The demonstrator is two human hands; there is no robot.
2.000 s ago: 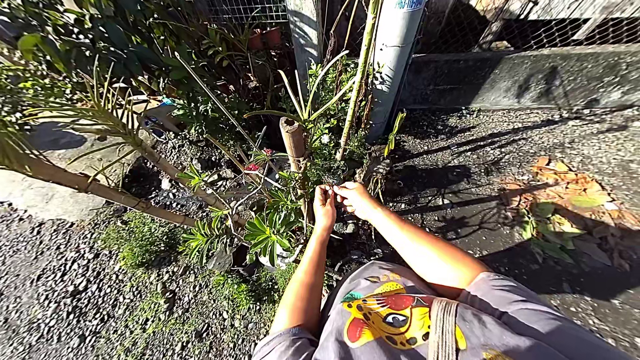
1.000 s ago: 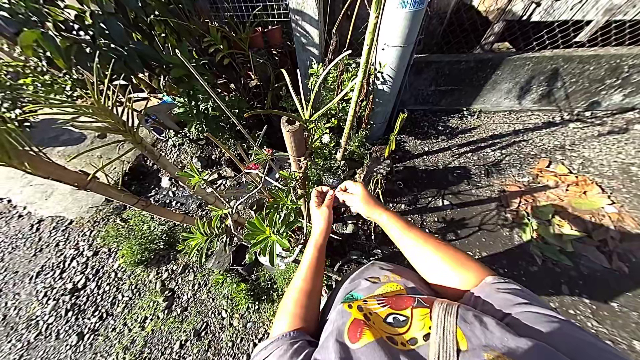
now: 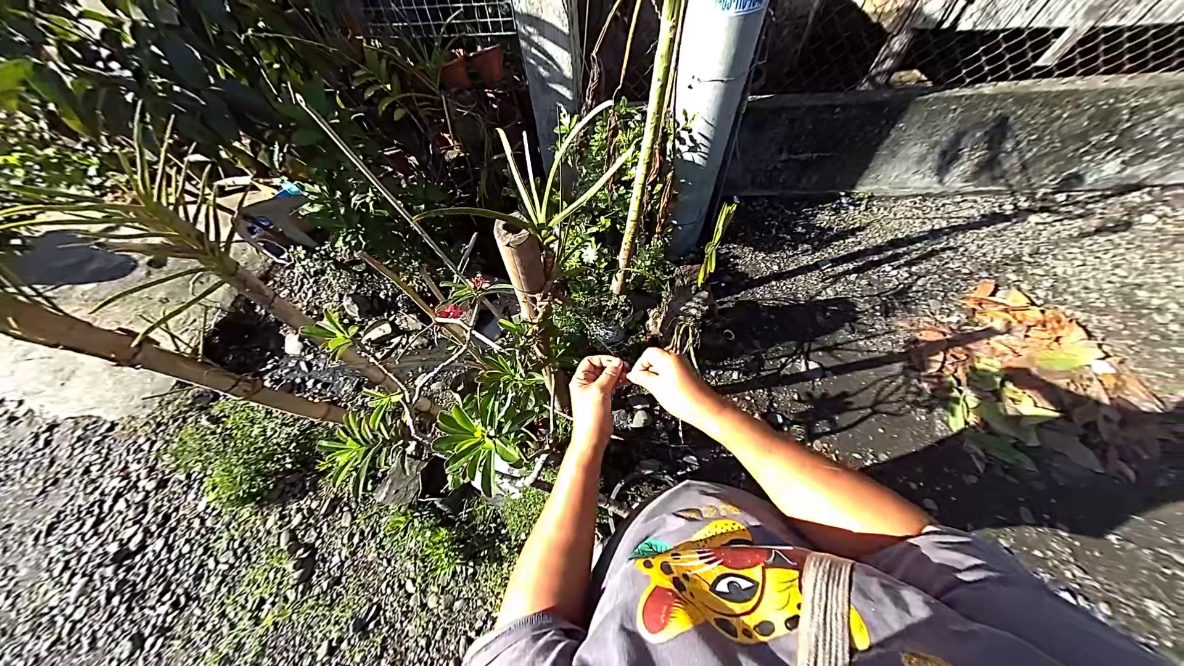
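My left hand (image 3: 597,384) and my right hand (image 3: 668,377) are close together at the middle of the view, fingertips nearly meeting. The fingers of both are pinched; whatever may be between them is too small to make out. Just beyond and left of them stands a cut wooden stump (image 3: 523,264), upright, with narrow leaves behind it. A leafy plant (image 3: 476,439) grows left of my left hand, and small red flowers (image 3: 450,312) show above it. Past my hands, a green stem (image 3: 647,157) rises beside a pale post (image 3: 712,111).
Slanting bare trunks (image 3: 185,368) cross the left side. A low concrete wall (image 3: 953,139) under wire mesh runs along the back right. Dry leaves (image 3: 1045,356) lie heaped on the ground at right. Gravel (image 3: 120,546) covers the lower left, and clay pots (image 3: 486,65) sit at the back.
My hands, touching or almost touching two seconds ago, have come slightly apart and then closer together again, staying in nearly the same place.
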